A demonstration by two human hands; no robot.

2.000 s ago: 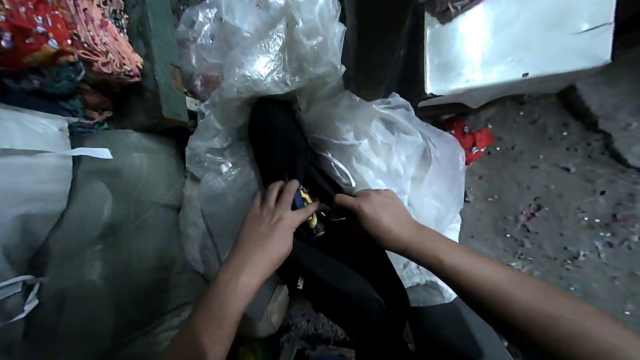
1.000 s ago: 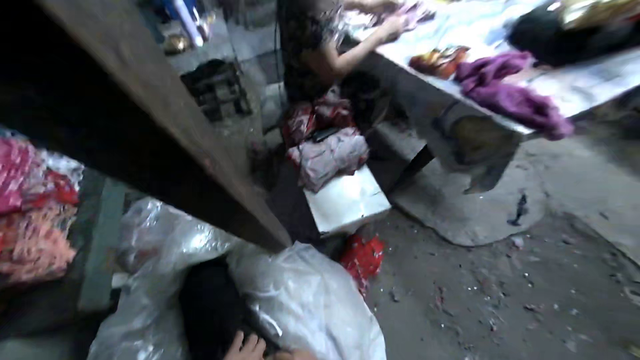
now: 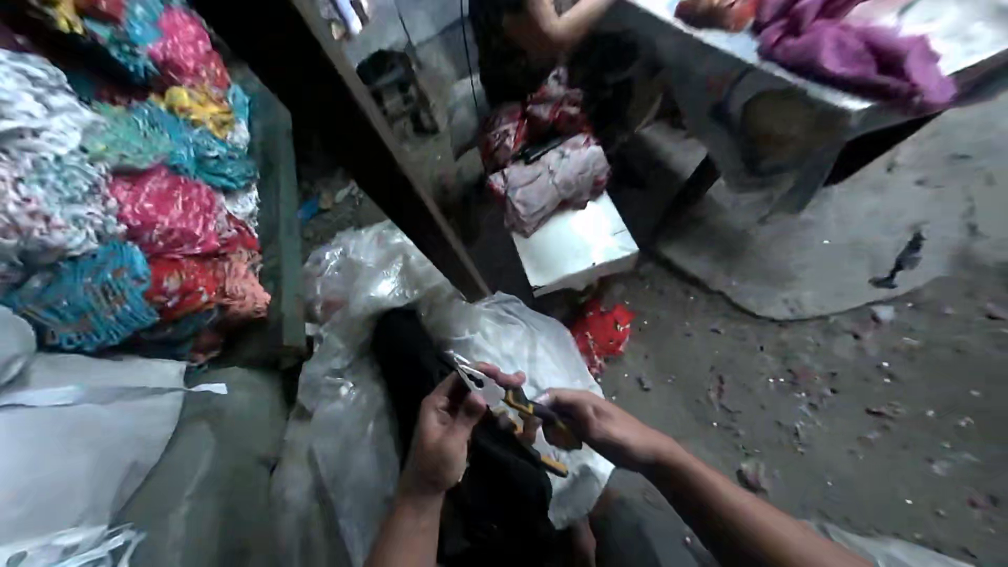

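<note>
My right hand (image 3: 594, 425) grips the black and yellow handles of pliers (image 3: 528, 408), held over my lap. By the metal jaws of the tool is my left hand (image 3: 445, 429), its fingers bent around a small pale piece (image 3: 482, 386); blur hides whether that piece is part of the tool. Black fabric (image 3: 402, 346) lies beneath both hands. Around the fabric spreads a translucent white plastic sheet or bag (image 3: 512, 323).
Colorful cloth bundles (image 3: 169, 209) are piled at the left, beside a green wooden edge (image 3: 279, 236). A dark post (image 3: 386, 150) slants ahead. Beyond stand a white box (image 3: 579, 244) bearing folded cloth (image 3: 551, 177), a cloth-covered table (image 3: 819, 102) and a seated person (image 3: 543, 35).
The pliers are now lifted above the black fabric, with both hands at them. Two seconds ago both hands were low over the fabric around a partly hidden yellow item. The view has shifted widely.
</note>
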